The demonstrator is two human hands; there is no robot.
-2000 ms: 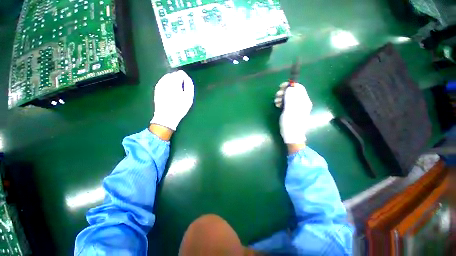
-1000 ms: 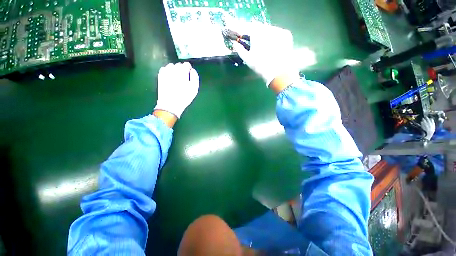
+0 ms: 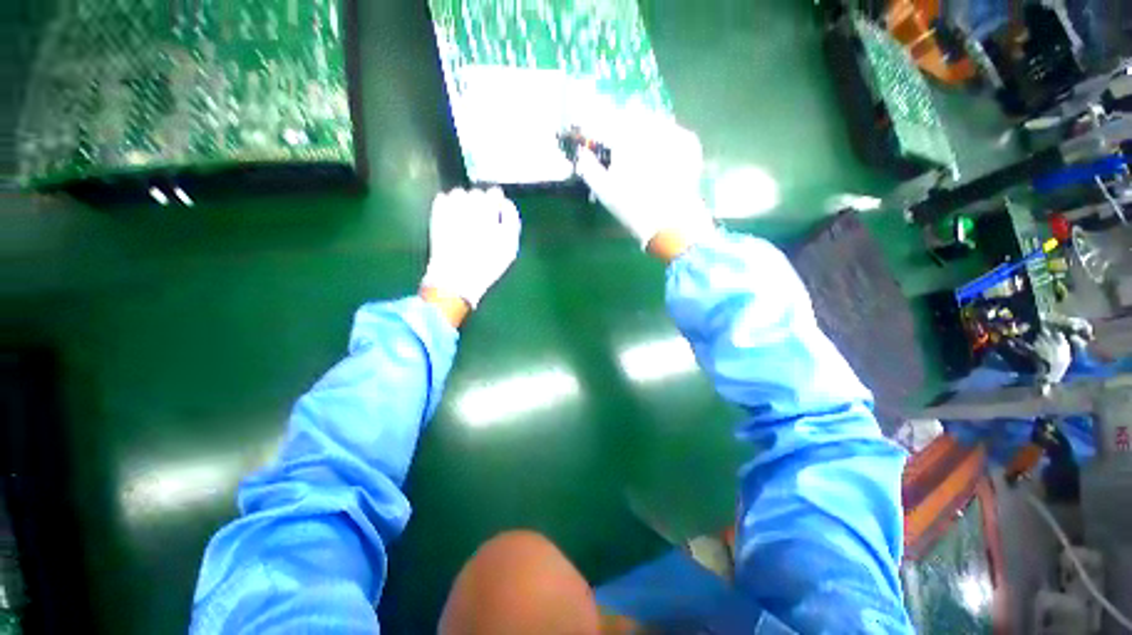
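A green printed circuit board (image 3: 503, 118) lies at the top centre on the mat, blurred and bright with glare. My right hand (image 3: 646, 168), in a white glove, is over the board's right front part and shut on small cutters (image 3: 581, 145). The cutters' dark jaws point left at the board; their grips are mostly hidden. Whether the jaws touch the board cannot be told. My left hand (image 3: 474, 242), in a white glove, is curled near the board's front left corner. Whether it holds anything cannot be told.
Another large board (image 3: 186, 99) lies at the upper left and a third (image 3: 900, 93) at the upper right. A dark foam block (image 3: 857, 292) is right of my right sleeve. Orange-brown frames (image 3: 950, 490) stand at the lower right. Tools and cables clutter the far right.
My right hand has moved from the mat up and left onto the board with the cutters. The view has shifted. My left hand remains near the board's front left corner.
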